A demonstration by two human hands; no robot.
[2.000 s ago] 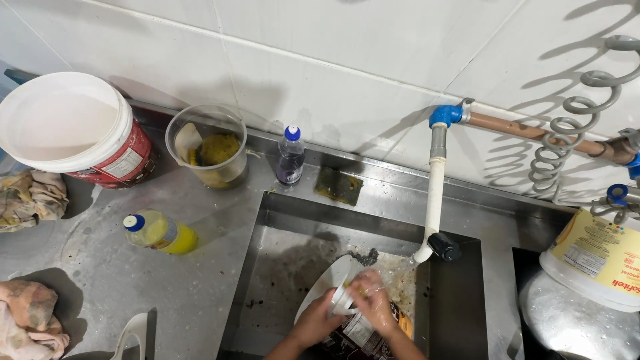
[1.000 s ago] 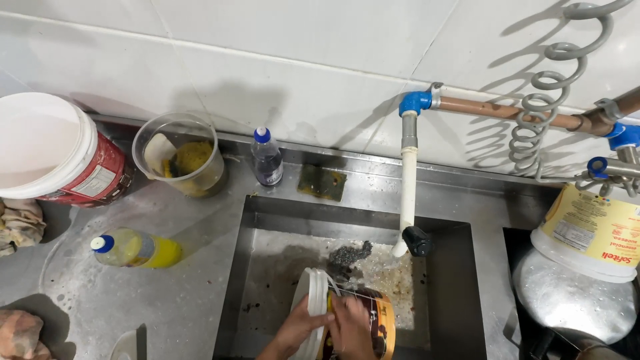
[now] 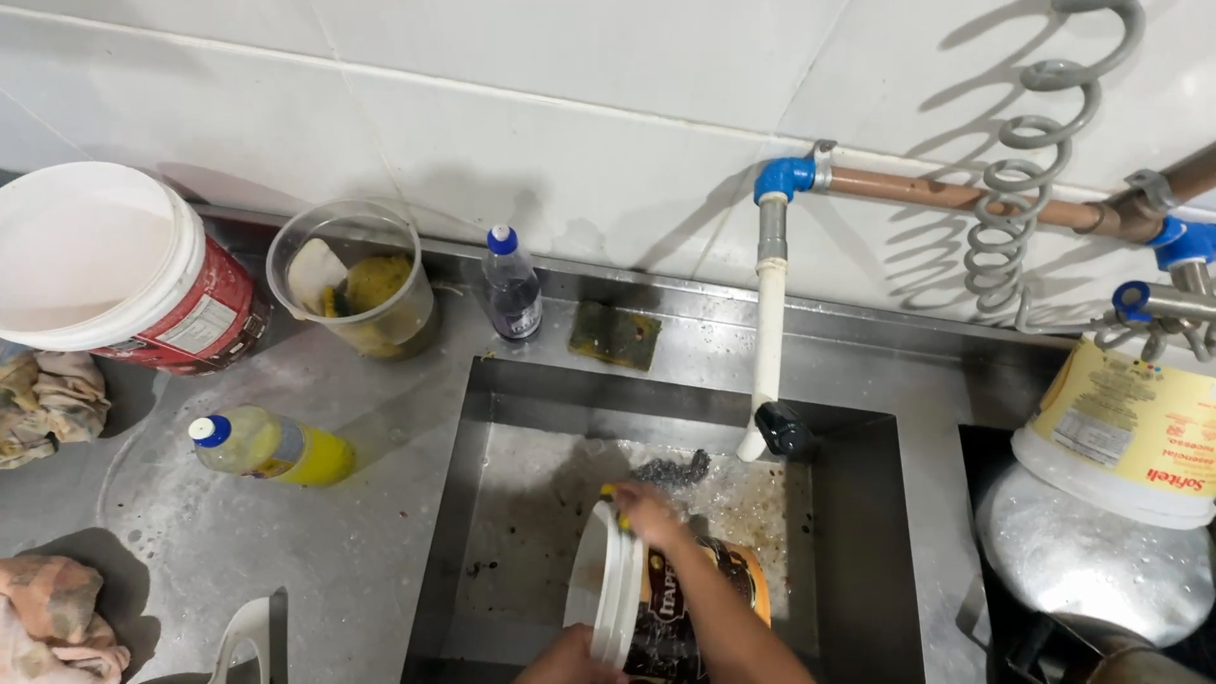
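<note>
A plastic bucket (image 3: 617, 594) with a brown and orange label lies tilted on its side in the steel sink (image 3: 513, 608), its rim facing left. My left hand (image 3: 575, 657) grips the lower part of the rim. At the top of the rim is my right hand (image 3: 646, 518), its fingers closed on a small yellow sponge (image 3: 609, 493) that is mostly covered. A dark metal scouring pad (image 3: 673, 468) lies on the sink floor just beyond my right hand. The white tap pipe (image 3: 770, 332) with its black handle hangs over the sink's right back part.
Left of the sink stand a yellow liquid bottle (image 3: 275, 446), a clear tub with sponges (image 3: 347, 328), a white and red bucket (image 3: 180, 285) and crumpled cloths (image 3: 52, 617). A dark bottle (image 3: 513, 294) and worn scouring pad (image 3: 616, 335) sit behind. Metal pot (image 3: 1083, 560) at right.
The bucket's brown and orange side shows more plainly than in the oldest frame. My hands, close together before, are now apart, the right at the rim's top and the left lower down.
</note>
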